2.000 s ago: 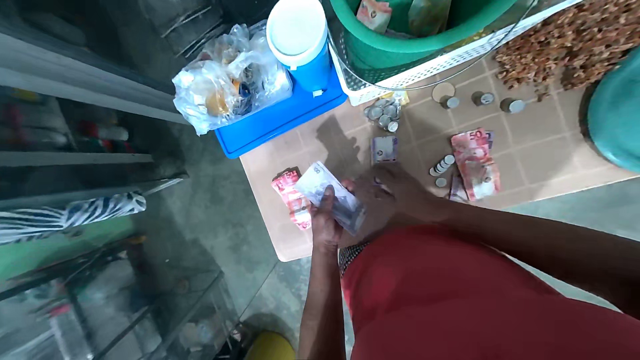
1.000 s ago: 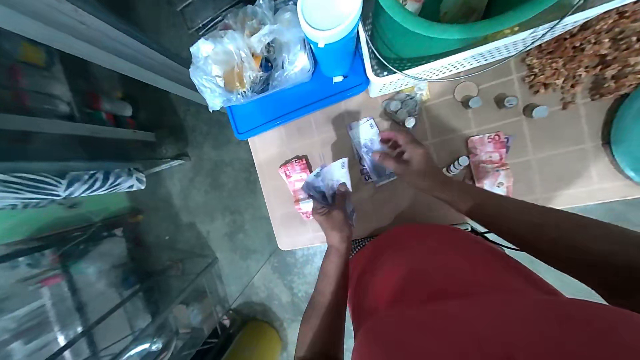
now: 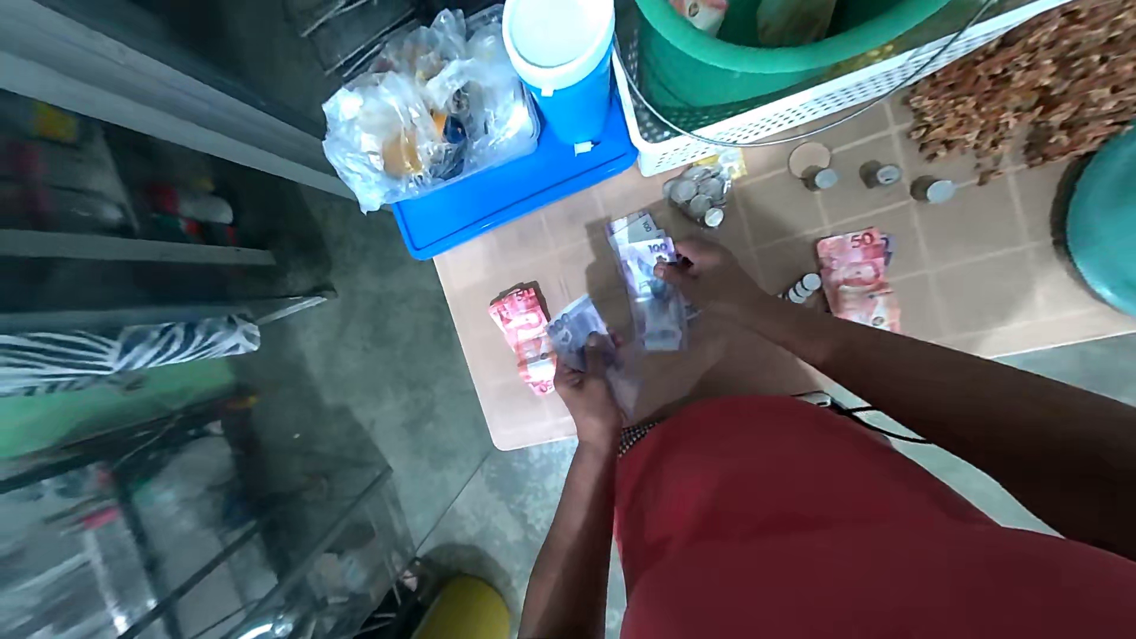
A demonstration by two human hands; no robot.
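My left hand [image 3: 587, 390] holds a thin bundle of purple-grey banknotes [image 3: 577, 330] near the table's front left. My right hand [image 3: 710, 275] has its thumb and fingers on the edge of a purple 100 banknote [image 3: 655, 266], which lies over other notes on the table. Left of my left hand lies a pile of red banknotes [image 3: 525, 337], touching or close to the held notes. To the right of my right hand are red 50 banknotes [image 3: 856, 275] and a stack of coins [image 3: 801, 288]. A clear bag of coins [image 3: 699, 193] lies behind my right hand.
Behind stand a blue tray [image 3: 524, 202] with plastic bags [image 3: 426, 115], a blue jug [image 3: 572, 98] with a white lid, and a white basket [image 3: 710, 146] around a green tub [image 3: 737, 62]. Short coin stacks [image 3: 932, 189], a brown dried heap [image 3: 1021, 89] and a teal container [image 3: 1105, 222] are at right.
The bundle in my left hand looks thinner than two seconds ago, and more purple notes lie on the table. My right hand, raised with fingers spread one second ago, is now at those notes.
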